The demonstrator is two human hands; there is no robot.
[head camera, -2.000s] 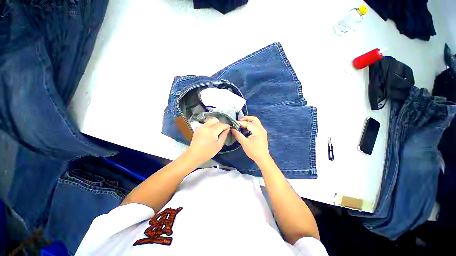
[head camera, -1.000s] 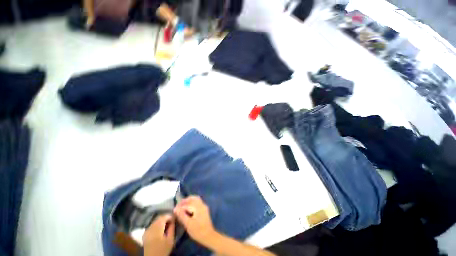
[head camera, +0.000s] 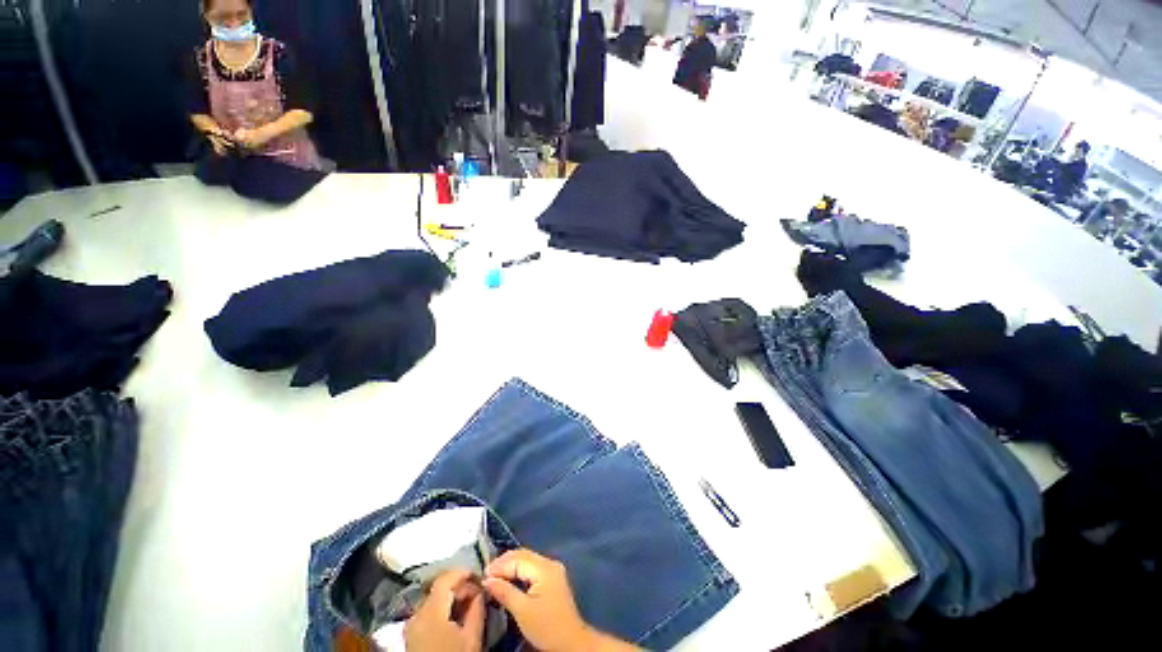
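Blue jeans lie on the white table, legs pointing up and right. Their open waist shows white pocket cloth inside, and a tan leather patch shows at the lower frame edge. My left hand and my right hand meet at the waistband's near right side. Both pinch the jeans' cloth with the fingertips. Whether a needle or thread is between them is too small to tell. The thread snips lie right of the jeans.
A black phone, a red spool, a black pouch and a tan block are on the right, beside other jeans. Dark garments lie further back. A masked person handles dark cloth across the table.
The view has tilted up and turned, bringing the far table and the person into sight. The jeans and hands now sit lower in the picture. Both hands stay at the waistband.
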